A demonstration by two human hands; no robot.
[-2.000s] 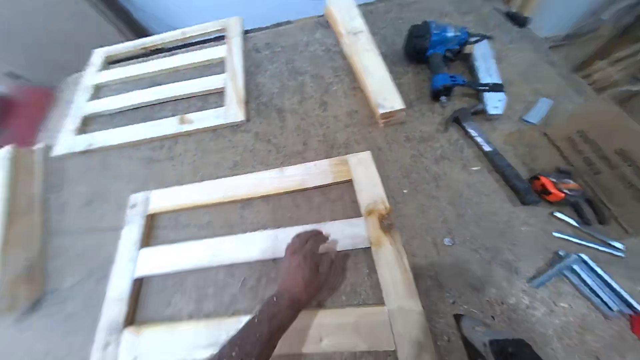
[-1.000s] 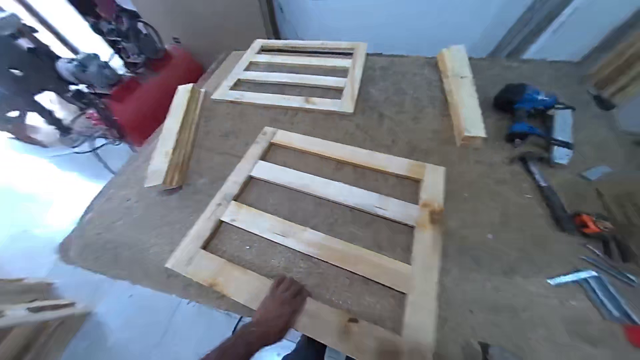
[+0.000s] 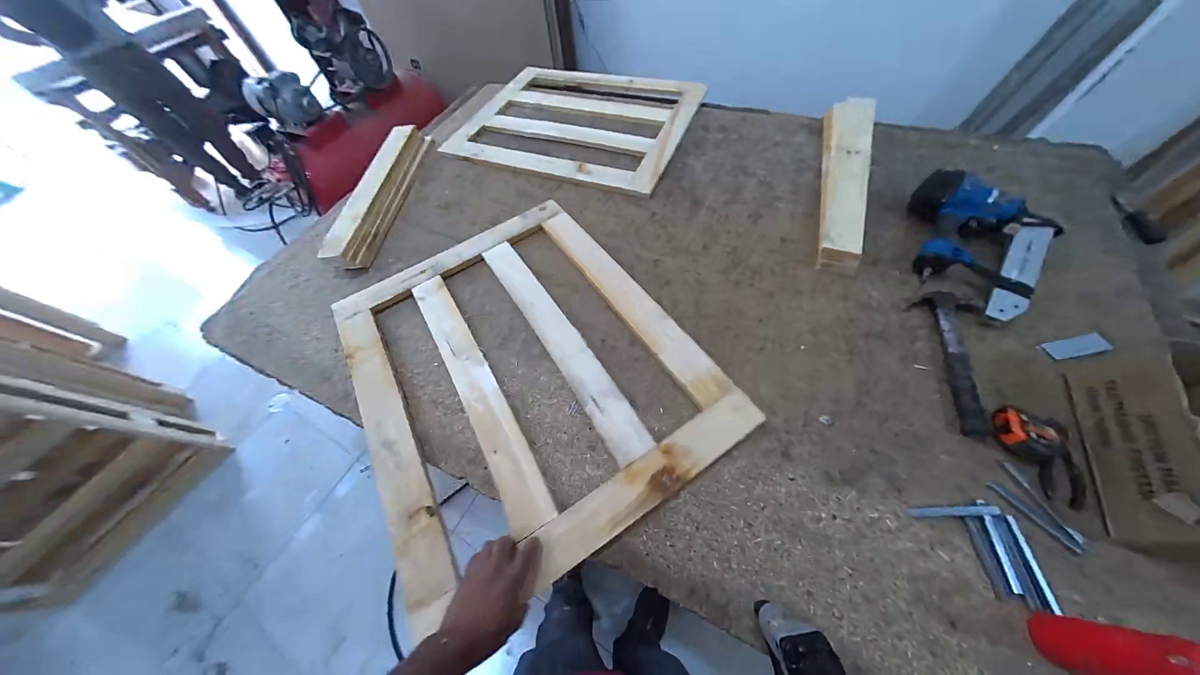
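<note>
A slatted wooden frame (image 3: 609,516) lies turned at an angle on the worktable, its near left corner jutting past the table edge over the floor. My left hand (image 3: 492,581) grips its near rail close to that corner, fingers on top; the thumb is hidden. Two slats run between the frame's end rails. My right hand is out of view. A second slatted frame (image 3: 581,169) lies flat at the back of the table. Stacked wooden strips lie at the back left (image 3: 375,197) and back right (image 3: 847,187).
At the right are a blue pneumatic nailer (image 3: 984,225), a claw hammer (image 3: 958,366), an orange tape measure (image 3: 1027,431), metal staple strips (image 3: 1008,553) and cardboard (image 3: 1139,450). A red compressor tank (image 3: 366,141) and a person (image 3: 141,84) are beyond the table; wooden frames (image 3: 94,450) stand at left.
The near frame has turned on the table, and its near left corner now hangs over the edge. My left hand has moved with it, from a slat two seconds ago to the near rail.
</note>
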